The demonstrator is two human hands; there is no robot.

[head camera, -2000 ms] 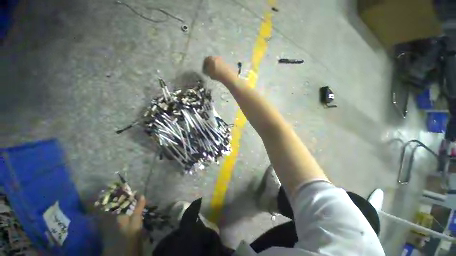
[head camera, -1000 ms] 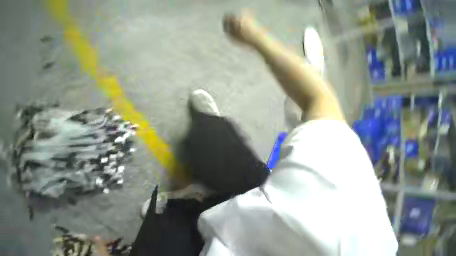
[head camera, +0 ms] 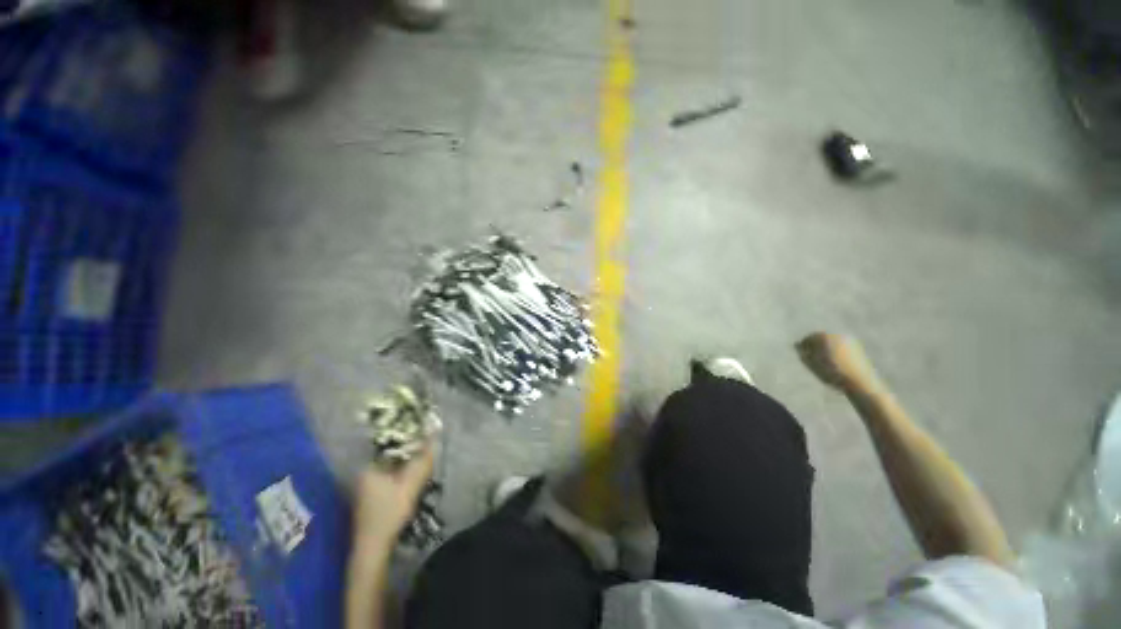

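A pile of black-and-white cable assemblies (head camera: 510,322) lies on the grey floor beside the yellow line. My left hand (head camera: 393,489), at the lower left, holds a bunch of yellowish-ended cables (head camera: 400,421) left of and below the pile. A small dark cable cluster (head camera: 424,516) lies just beside that hand, partly hidden. My right hand (head camera: 831,359) is at the right, away from the pile, with its fingers curled closed and nothing visible in it. It is slightly blurred.
A blue bin full of cables (head camera: 301,430) stands at the lower left, with a blue ventilated crate (head camera: 135,289) behind. A dark stick (head camera: 706,112), a black block (head camera: 848,156) and stray cables (head camera: 575,178) lie on the floor. Another person's shoe (head camera: 420,11) shows at the top.
The view swung towards the shelves and back to the pile and bins. My right arm, earlier stretched out above the pile, is now out to the right. My left hand still holds the yellowish bunch.
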